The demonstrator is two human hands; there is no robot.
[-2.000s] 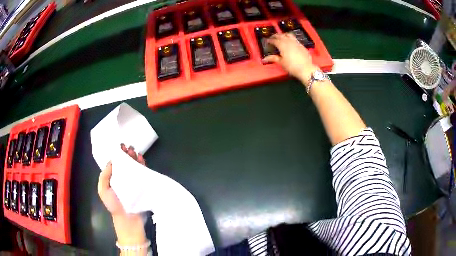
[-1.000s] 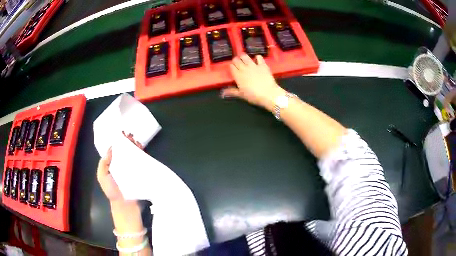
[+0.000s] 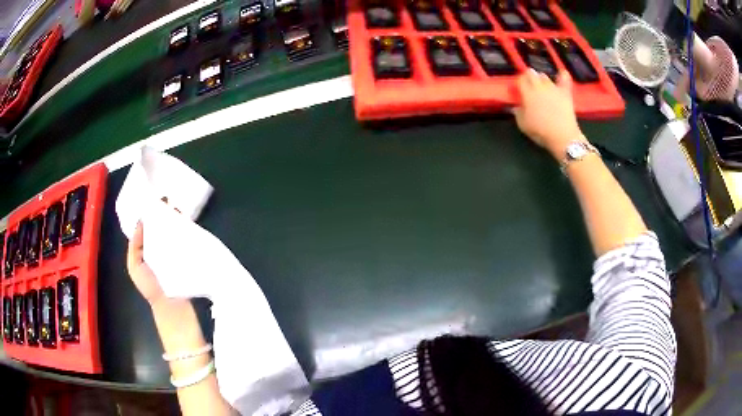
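My left hand [image 3: 146,272] holds a long white label strip [image 3: 195,260] that loops above the fingers and hangs down toward my lap. Its far fingers are hidden behind the strip. A red foam tray [image 3: 439,101] lies at the top right, with black electronic units [image 3: 446,57] in two rows, each with a small gold disc. My right hand [image 3: 547,110] is on this tray's near rim, fingertips by the lower ends of the right-hand units in the near row. The grip underneath is hidden. No label shows on its fingers.
Another red tray [image 3: 91,268] with black units lies at the left. Beyond the white line, a dark tray holds units with white labels [image 3: 210,75]. A white fan [image 3: 643,55] and a round stand [image 3: 669,175] are at the right. A further red tray [image 3: 31,71] is at the far left.
The large red tray and my right hand have moved right together. The dark tray with white-labelled units has come into view on its left. My left hand still holds the strip. The view has shifted.
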